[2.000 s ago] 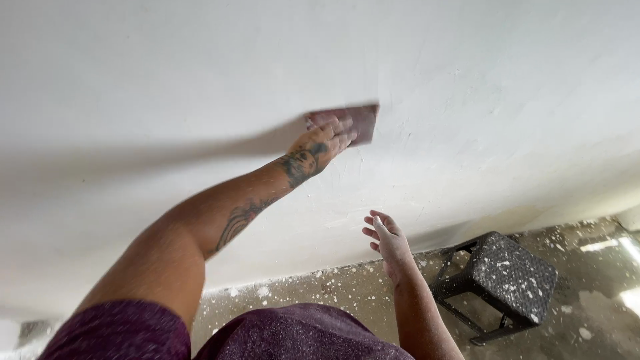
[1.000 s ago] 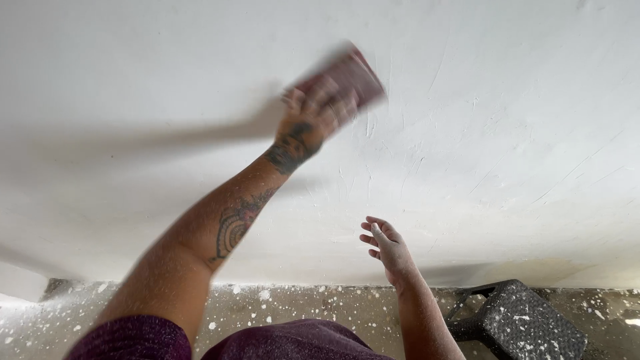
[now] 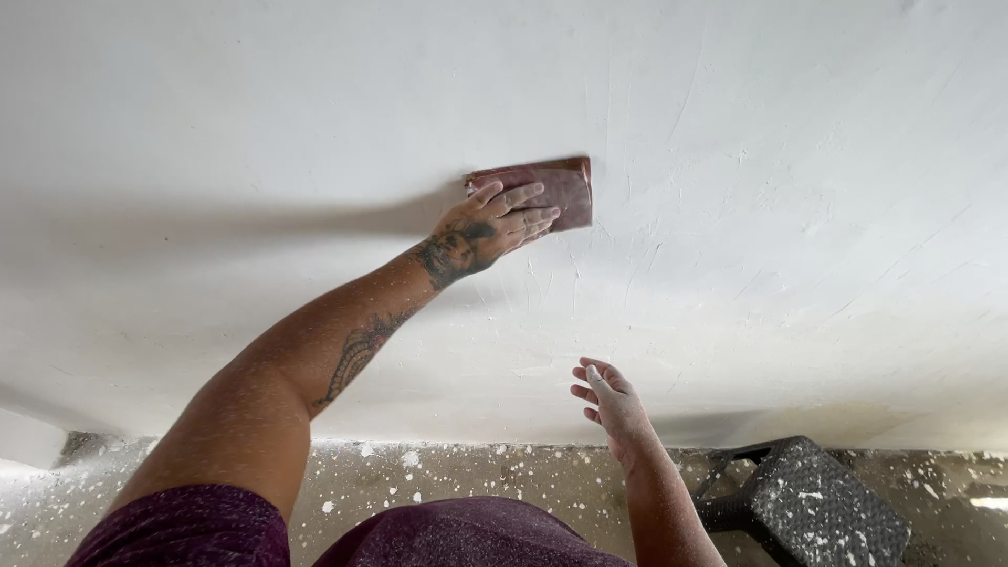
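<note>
Against the white plastered wall [image 3: 378, 102], my left hand [image 3: 500, 220] lies flat on a folded reddish-brown sheet of sandpaper [image 3: 568, 189], pressing it to the surface with the fingers spread. The palm side is hidden. My right hand [image 3: 614, 398] is raised in front of the lower wall, dusty white, its fingers loosely curled and apart, holding nothing. Fine ridges and scratches mark the wall to the right of the sandpaper and below it.
A dark woven-pattern plastic stool [image 3: 827, 504], spattered with white, stands by the wall at the lower right. The floor [image 3: 465, 472] along the wall's base bears many white spots. A pale ledge or wall section [image 3: 27, 441] juts in at the lower left.
The left hand and the sandpaper have moved over the wall, and the sheet, tilted a second ago, is now nearly level. The right hand keeps much the same pose. The view has shifted somewhat.
</note>
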